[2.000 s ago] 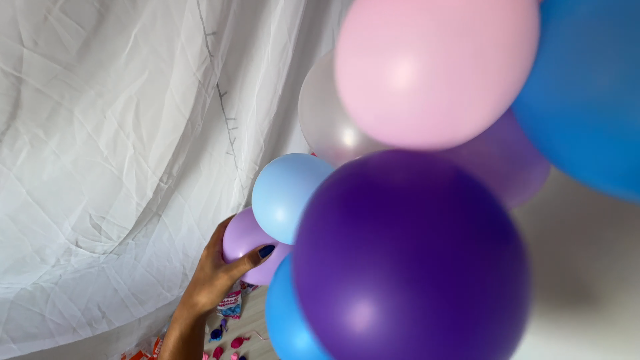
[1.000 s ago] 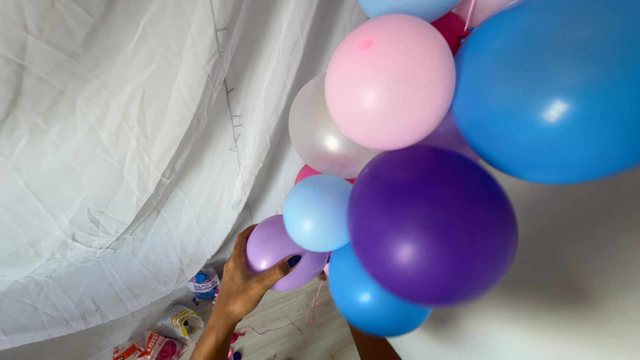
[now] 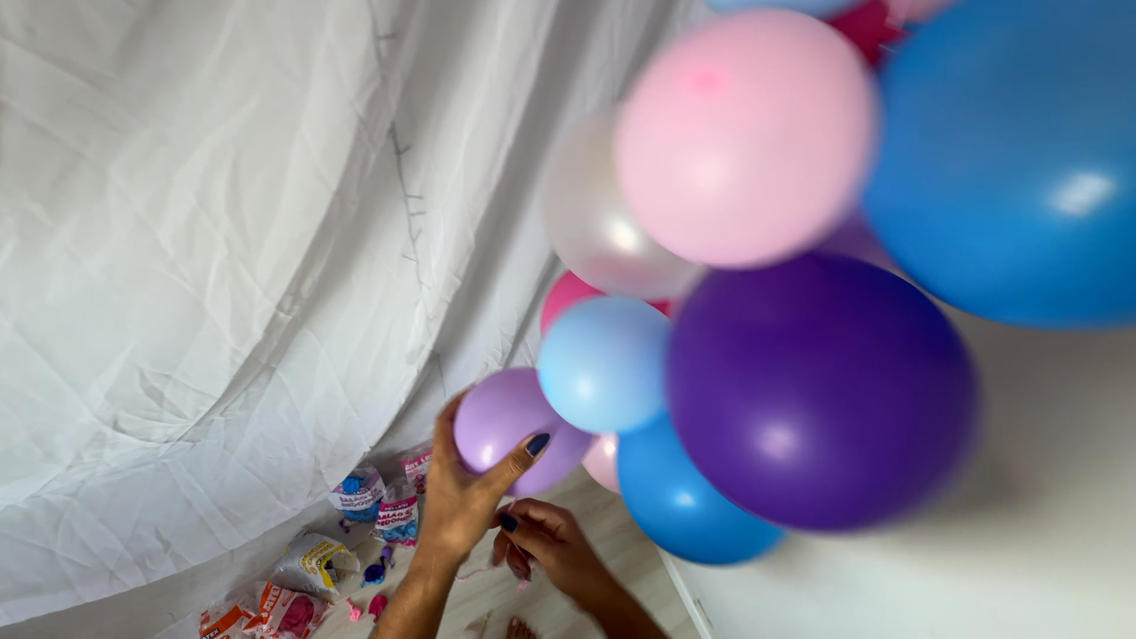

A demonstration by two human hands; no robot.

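Observation:
My left hand (image 3: 475, 488) is wrapped around a lilac balloon (image 3: 510, 426) at the lower end of a balloon cluster, its thumb pressed on the front. Just below, my right hand (image 3: 546, 541) has its fingertips pinched near the balloon's underside, by a thin pink string (image 3: 479, 572); whether it grips the string is hard to tell. Touching the lilac balloon is a light blue balloon (image 3: 603, 364). Around it are a large dark purple balloon (image 3: 821, 390), a blue balloon (image 3: 692, 493), a pearly white balloon (image 3: 603, 213) and a light pink balloon (image 3: 745, 138).
White sheer fabric (image 3: 195, 248) hangs at left with a thin wire of lights (image 3: 408, 195). On the floor lie balloon packets (image 3: 311, 559) and loose uninflated balloons (image 3: 374, 572). A big blue balloon (image 3: 1012, 160) fills the upper right, before a white wall (image 3: 1047, 515). Bare toes show below.
My right hand has come into view below the lilac balloon, where only part of an arm showed a second ago. The left hand keeps its hold. The view has shifted.

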